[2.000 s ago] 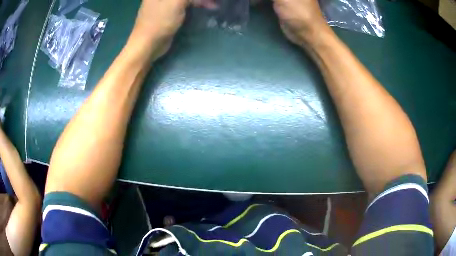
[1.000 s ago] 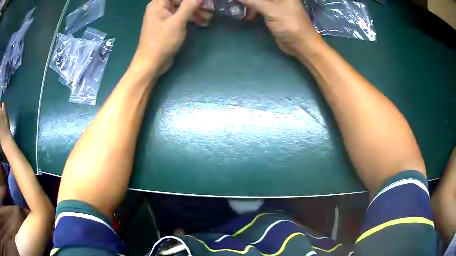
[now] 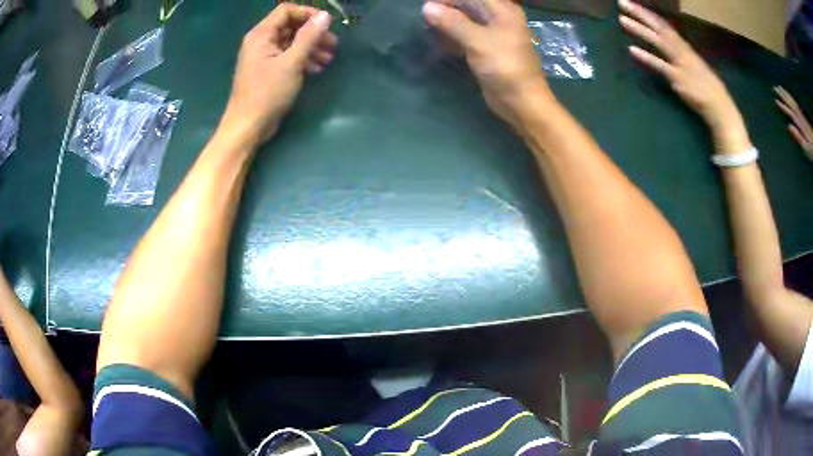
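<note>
My left hand (image 3: 281, 67) is at the upper middle, fingers curled and thumb raised, with nothing visible in it. My right hand (image 3: 490, 44) pinches a clear bag (image 3: 397, 34) at the top; the bag is blurred and extends toward my left hand without touching it. Its contents cannot be made out. A pile of clear bags (image 3: 125, 142) lies flat on the left, with another bag (image 3: 130, 61) just above it. A shiny bag (image 3: 563, 50) lies right of my right hand.
A neighbour's hand (image 3: 673, 62) with a pale wristband reaches over the green bench (image 3: 374, 196) on the right. Another hand (image 3: 795, 118) is at the right edge. A carton (image 3: 735, 20) stands top right. A neighbour's arm (image 3: 36, 356) is at lower left.
My left hand has come off the bag and moved left; my right hand keeps the bag. A neighbour's arm has come in on the right, and fewer shiny bags show there.
</note>
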